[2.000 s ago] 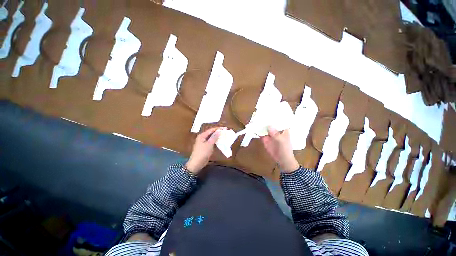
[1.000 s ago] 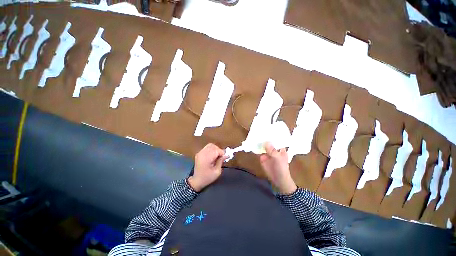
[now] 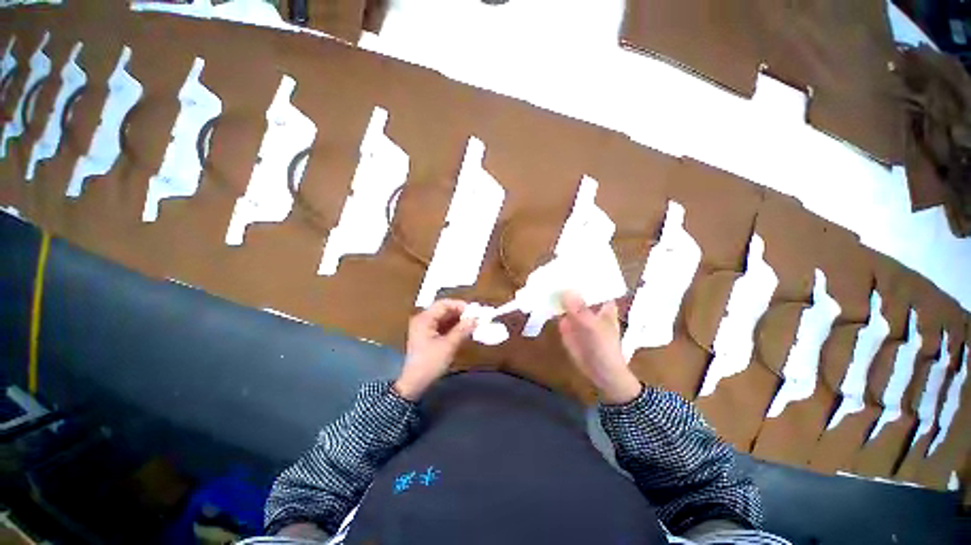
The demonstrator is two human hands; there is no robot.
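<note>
My right hand (image 3: 596, 343) is closed around the white glue bottle (image 3: 580, 279), whose thin nozzle points left. My left hand (image 3: 434, 343) pinches a small crumpled white wad (image 3: 490, 328) at the nozzle tip. Both hands are over the near edge of the brown bag panels (image 3: 532, 138), which overlap in a long row. The bottle covers part of a flat white notched template lying on a panel. Another such template (image 3: 463, 218) lies just left of it. Thin brown curved handles (image 3: 508, 240) show beside the templates.
A large brown sheet with a notched edge (image 3: 745, 43) lies beyond the white tabletop strip (image 3: 511, 53). A brown heap (image 3: 937, 128) is at the far right. Dark grey floor with a yellow line (image 3: 39, 309) is at the left. Dark and blue items are at the lower left.
The white wad shows larger at the nozzle tip than one second ago, and my left hand has opened out slightly. The row of panels has shifted a little in view.
</note>
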